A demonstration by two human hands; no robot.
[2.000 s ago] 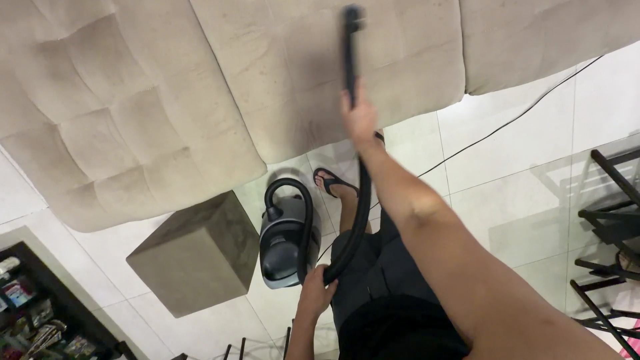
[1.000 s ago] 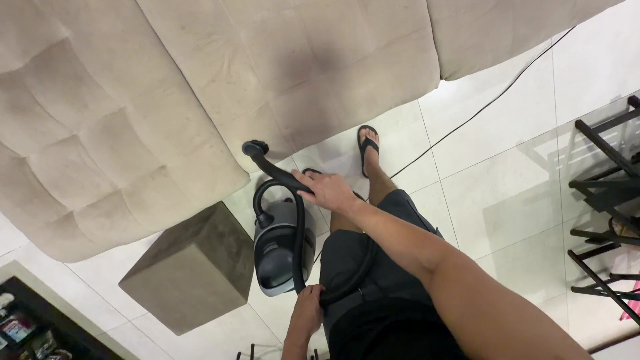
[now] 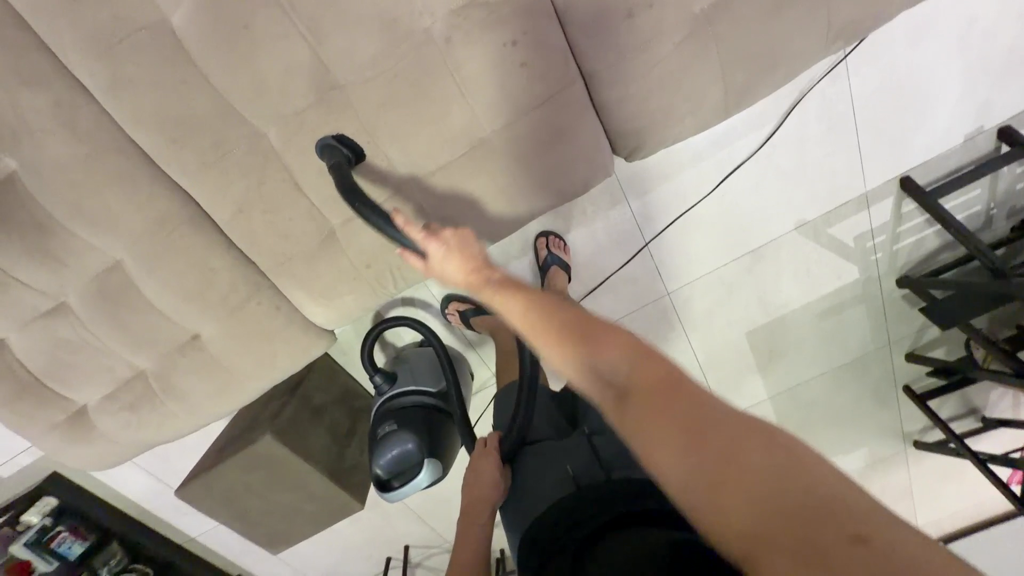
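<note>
My right hand [image 3: 452, 254] grips the black curved handle tube [image 3: 364, 206] of a vacuum cleaner. At the tube's far end a round brush nozzle [image 3: 342, 150] is over the beige tufted sofa seat [image 3: 448, 96]; whether it touches the fabric I cannot tell. Near my left thigh, my left hand [image 3: 486, 472] is closed around the flexible black hose [image 3: 524, 400]. The hose loops to the grey and black canister vacuum [image 3: 420, 416], which stands on the tiled floor by my feet.
A brown cube ottoman [image 3: 280, 456] stands left of the canister. A thin black cable [image 3: 720, 180] crosses the white floor tiles. Dark folding-type frames [image 3: 960, 280] stand at the right. A dark shelf holding mixed items [image 3: 72, 536] is at the lower left.
The brush nozzle swung from the upper middle of the sofa down to its front edge near the canister, and is now farther onto the seat. My left hand has kept hold of the hose.
</note>
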